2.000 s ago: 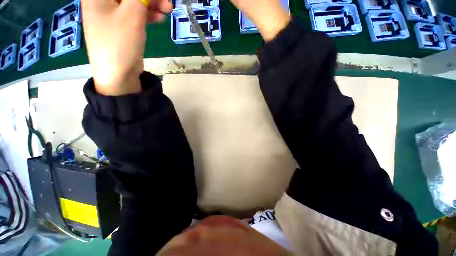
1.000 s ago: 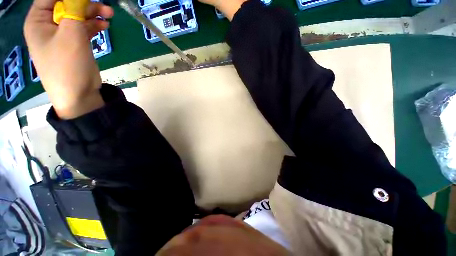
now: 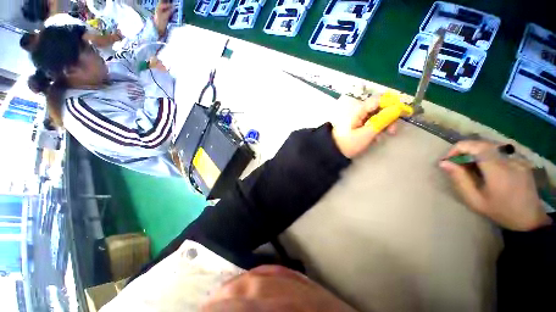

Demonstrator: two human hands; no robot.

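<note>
My left hand (image 3: 359, 127), with bright yellow finger cots (image 3: 388, 113), is at the bench's back edge. Its fingertips are close together; I cannot tell if they hold anything. A thin grey metal strip (image 3: 429, 72) stands out from the worn conveyor edge just beyond them, over the belt. My right hand (image 3: 503, 183) is to the right, above the beige sheet (image 3: 390, 213), with a slim green tool (image 3: 461, 159) between thumb and fingers; much of it is hidden. Open light-blue cases (image 3: 443, 60) with black and silver parts lie on the dark green belt.
A black box (image 3: 210, 146) with a yellow label and cable stands at left, with dark open-handled pliers (image 3: 208, 91) behind it and a small blue round piece (image 3: 252, 136) beside it. Another person in a striped grey jacket (image 3: 122, 119) sits further left. A cardboard box (image 3: 128, 253) is below.
The view has swung left, bringing the other person into sight. Both hands have come back from over the belt to the bench edge. The right hand, earlier cut off, now shows with the green tool.
</note>
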